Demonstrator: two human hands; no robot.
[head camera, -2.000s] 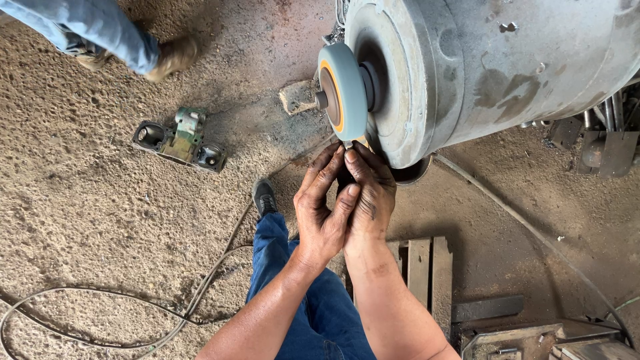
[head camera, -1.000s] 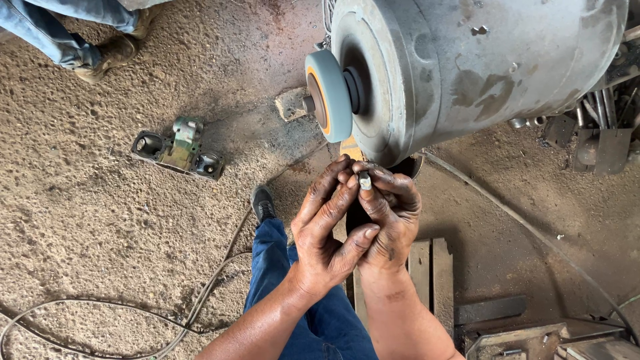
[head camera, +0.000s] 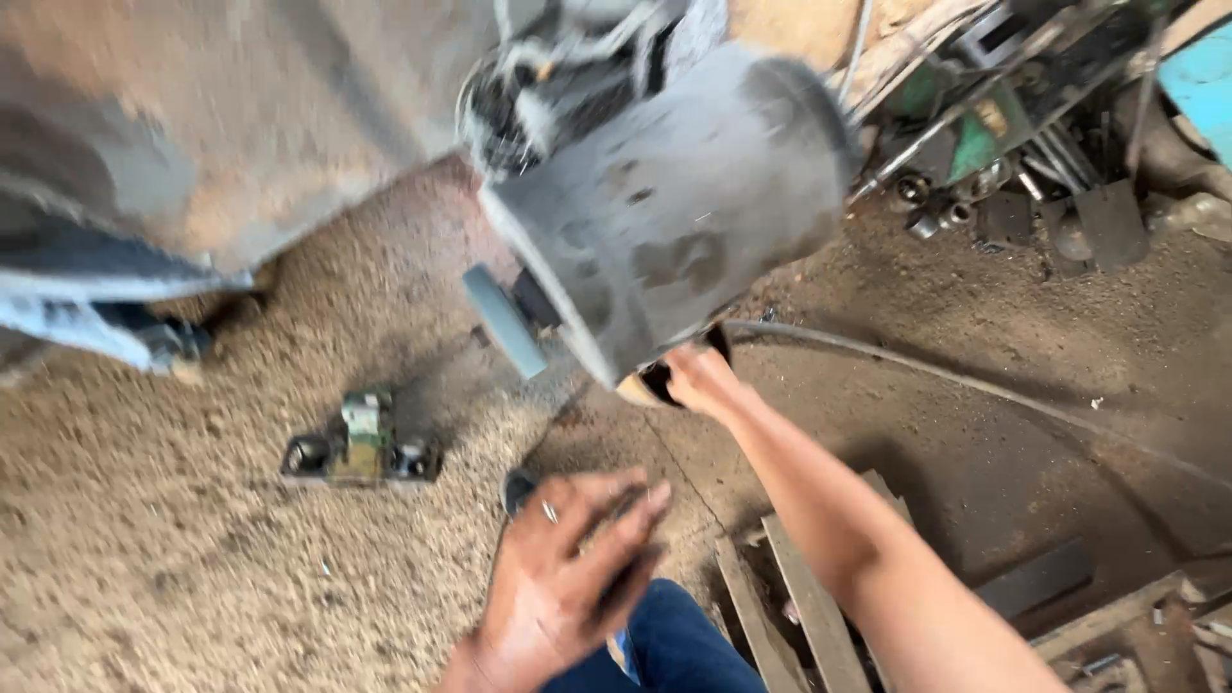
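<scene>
The grey grinding wheel stands on a shaft at the near end of a large grey metal drum-shaped housing. My right hand reaches to a dark round container under the housing's lower edge; its fingertips are partly hidden, and whether it holds something cannot be told. My left hand is blurred, below the wheel, fingers half bent. A small shiny piece shows at its fingers; I cannot tell if it is held or worn.
A green and black metal part lies on the rough ground at left. A person's trouser leg is at far left. A hose crosses the floor. Wooden slats lie at lower right. Metal scraps are piled at upper right.
My hands were together around a small piece, first at the wheel, then just below it. They are now apart, the right at the container under the housing. The view has turned.
</scene>
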